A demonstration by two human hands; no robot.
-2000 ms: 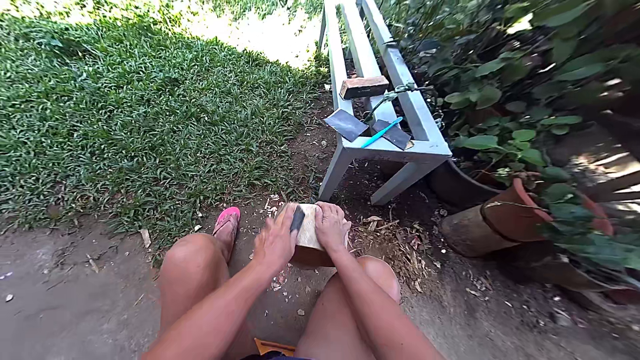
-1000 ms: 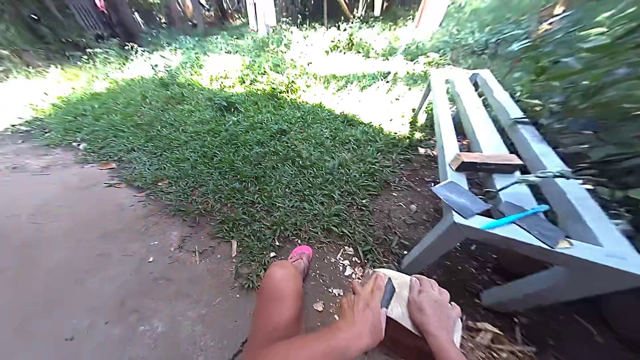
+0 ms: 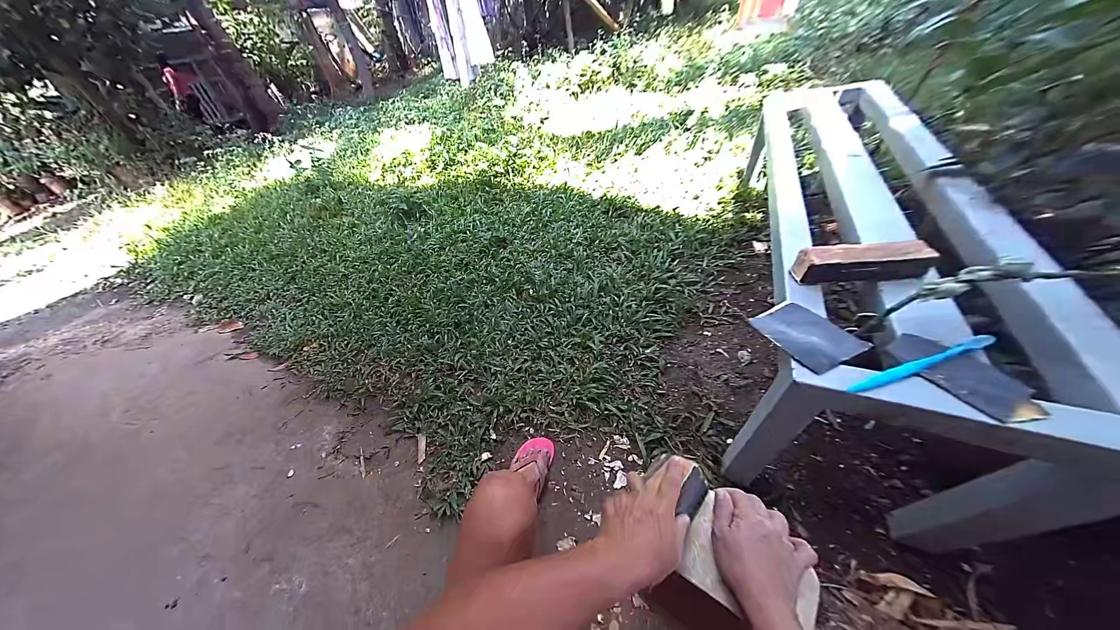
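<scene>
A pale wooden block with dark reddish-brown sides sits between my hands at the lower right. My left hand presses a small folded piece of dark abrasive paper against the block's upper end. Over the block's pale face lies my right hand, holding it on the right side. The underside of the block is out of sight, and so is part of the abrasive paper under my left fingers.
Right of my hands stands a pale grey slatted bench. On it lie a wooden block, dark abrasive sheets and a blue slender tool. Twisted wire crosses its slats. Wood chips litter the ground near my foot.
The view has swung left and up a lot. Both hands stay on the block; my left hand keeps the abrasive paper on it.
</scene>
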